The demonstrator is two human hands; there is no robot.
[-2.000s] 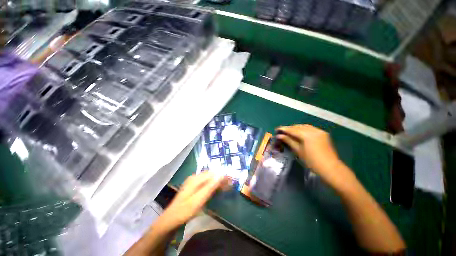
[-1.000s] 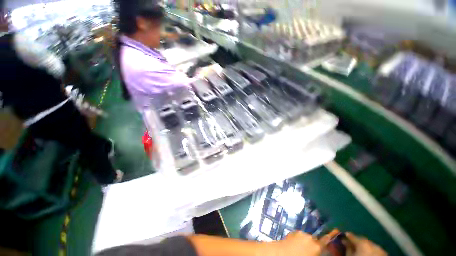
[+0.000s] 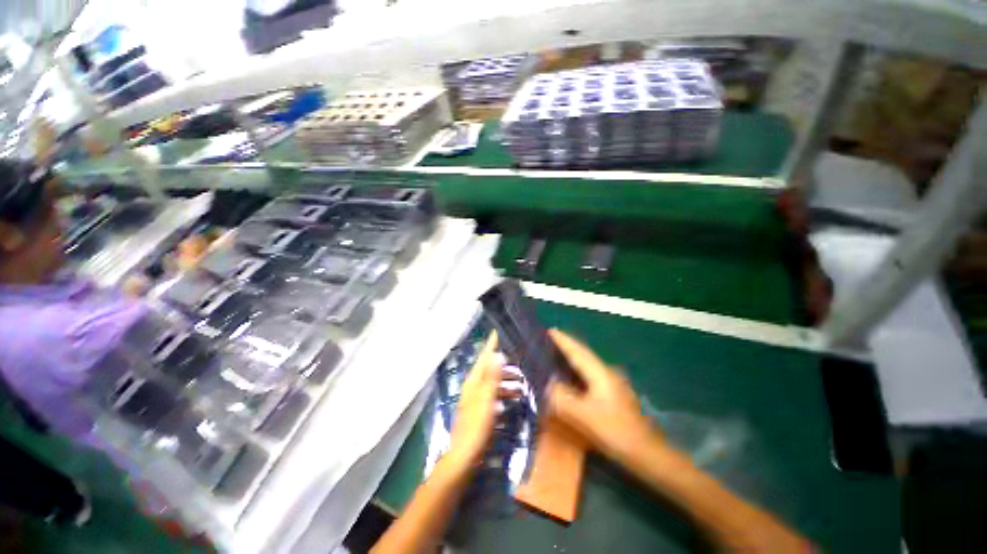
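Note:
A black plastic housing (image 3: 527,334) is held tilted between my two hands, above the mat. My left hand (image 3: 479,404) is at its left side, fingers pointing up. My right hand (image 3: 593,398) grips its lower right side. The orange-brown jig (image 3: 558,472) lies just below my right hand, its upper end hidden. The glossy die-cut film sheet (image 3: 449,379) lies left of the jig, partly covered by my left hand. The blister tray (image 3: 293,303) of black housings stands at the left on white sheets (image 3: 406,343).
A black phone-like rectangle (image 3: 857,416) lies at the right bench edge. Clear film (image 3: 703,436) is right of my right hand. Two small dark pieces (image 3: 597,260) lie behind the white strip. Stacked trays (image 3: 613,113) stand on the rear ledge. A person in purple (image 3: 56,325) is at far left.
The view has swung back from the left to the bench. The housing, on the jig two seconds ago, is now lifted in my hands, and the jig is bare.

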